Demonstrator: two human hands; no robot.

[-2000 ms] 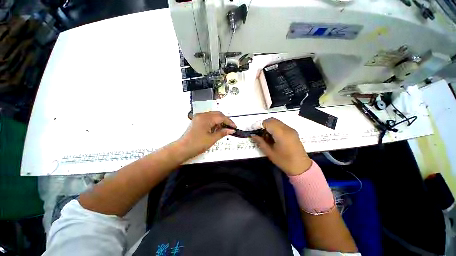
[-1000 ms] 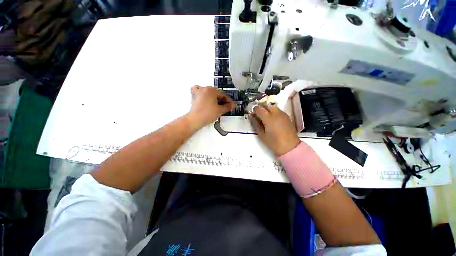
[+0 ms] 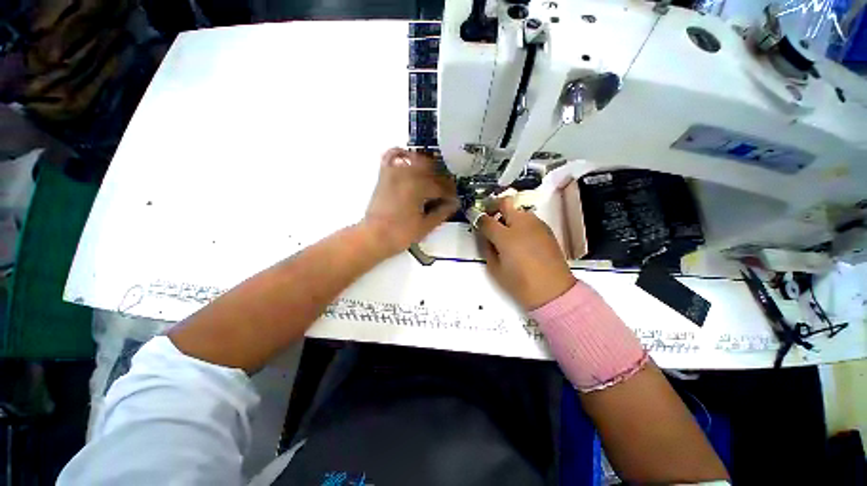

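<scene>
My left hand (image 3: 409,199) is bent over the black care label at the presser foot (image 3: 477,190); its fingers are blurred and hide most of that label. My right hand (image 3: 518,247) is just right of the needle area, with its fingertips at the label's near edge and a pale band on one finger. Whether either hand grips the label is hidden. The sewn label chain (image 3: 423,90) runs away behind the needle with thin pale gaps. The label stack (image 3: 639,218) lies under the machine arm, with one loose care label (image 3: 673,296) in front of it.
The white sewing machine (image 3: 646,90) stands over the work. A pale pink holder edge (image 3: 574,220) is left of the stack. Dark snips (image 3: 766,302) and a black cord lie on the table (image 3: 257,171) at right. A blue bin (image 3: 577,441) is below right.
One second ago my left hand was a little lower left; it has moved up and right over the label. Two seconds ago both hands held a folded label near the table's front edge.
</scene>
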